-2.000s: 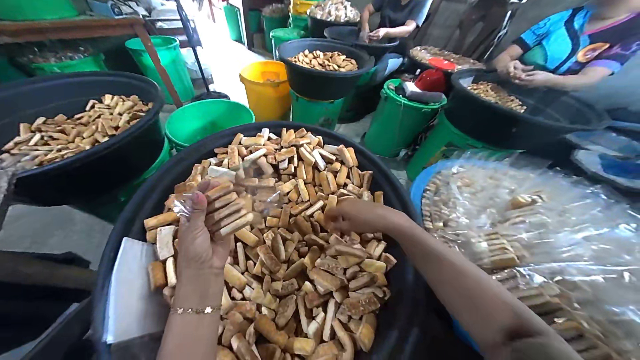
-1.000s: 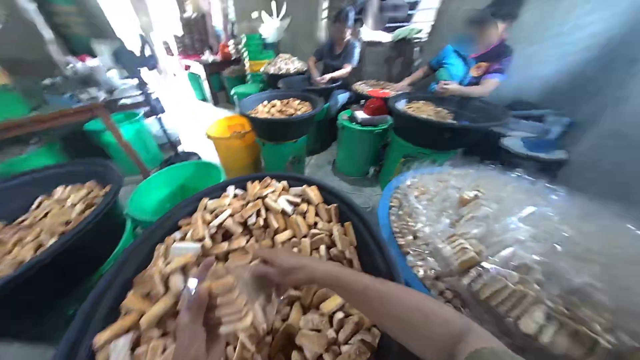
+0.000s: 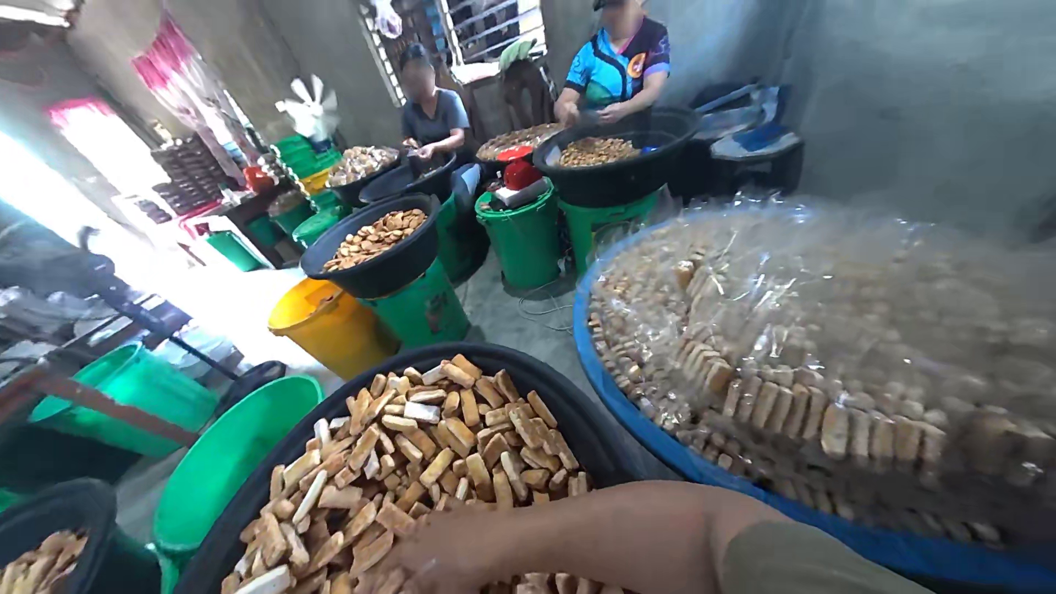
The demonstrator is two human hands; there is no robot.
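Observation:
A black tub (image 3: 487, 356) heaped with rectangular toasted biscuit pieces (image 3: 437, 466) fills the lower middle. My right hand (image 3: 429, 553) reaches across from the right and rests low in the heap, blurred, its fingers partly cut off by the bottom edge; whether it grips any piece does not show. My left hand is out of the frame. To the right, a wide blue-rimmed basin (image 3: 631, 441) holds clear plastic bags (image 3: 767, 412) packed with rows of the same biscuits.
Green basin (image 3: 239, 462) and yellow bucket (image 3: 330, 330) stand left of the tub. Ahead, a black basin (image 3: 375, 285) of biscuits sits on a green bucket (image 3: 425, 309). Two people (image 3: 433, 115) (image 3: 619, 66) sit behind further basins. Another biscuit tub (image 3: 58, 503) is at lower left.
The view has swung up and to the right. My left hand, earlier holding a row of biscuits over the tub, has left the view. My right hand is now lower in the frame.

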